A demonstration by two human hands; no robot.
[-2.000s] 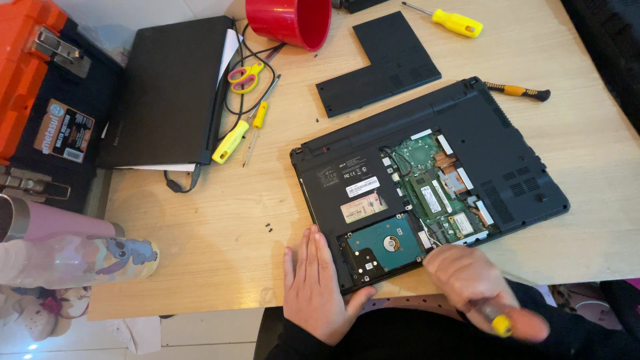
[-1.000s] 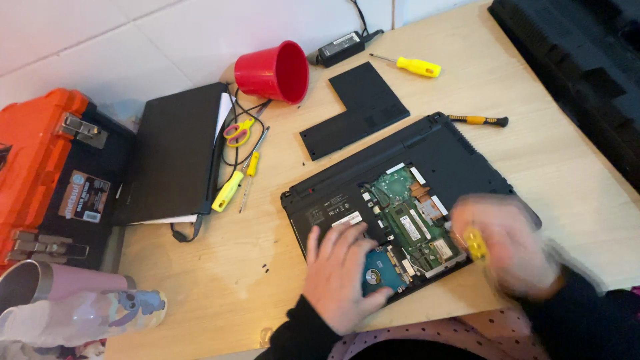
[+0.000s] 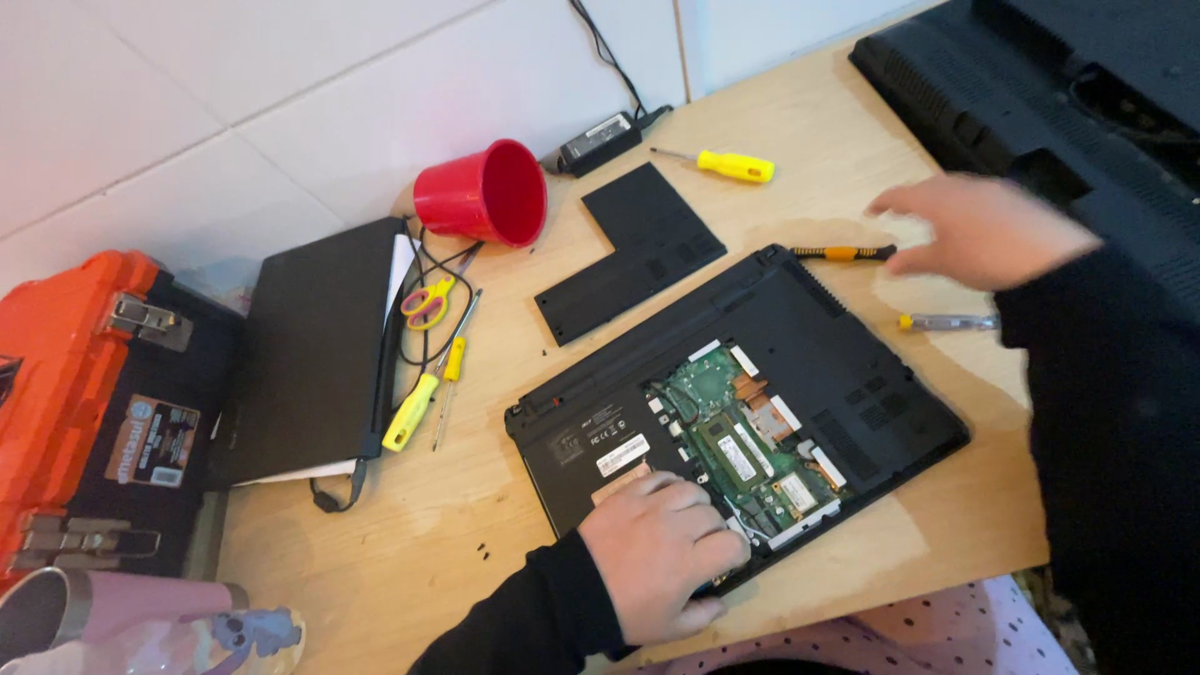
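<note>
An upside-down black laptop (image 3: 816,347) lies on the wooden desk, its bay uncovered and a green circuit board with a memory module (image 3: 736,455) showing. My left hand (image 3: 661,553) rests on its lower part and hides the hard drive. My right hand (image 3: 975,230), blurred, is apart from the laptop with its fingers spread, beside the end of a black and orange screwdriver (image 3: 844,253). Nothing shows between those fingers. Just below that hand a clear-handled screwdriver with a yellow end (image 3: 947,322) lies on the desk. The L-shaped black cover panel (image 3: 647,248) lies behind the laptop.
A yellow screwdriver (image 3: 736,167), a power adapter (image 3: 600,141) and a tipped red cup (image 3: 483,194) are at the back. Scissors (image 3: 428,302), more screwdrivers (image 3: 411,412), a closed laptop (image 3: 300,347), an orange-black toolbox (image 3: 94,375) and tumbler (image 3: 141,605) stand left. Tiny screws (image 3: 483,551) lie nearby.
My right hand has let go of the yellow-ended screwdriver, now on the desk, and moved away from the laptop to the black and orange one. My left hand has moved onto the hard drive area.
</note>
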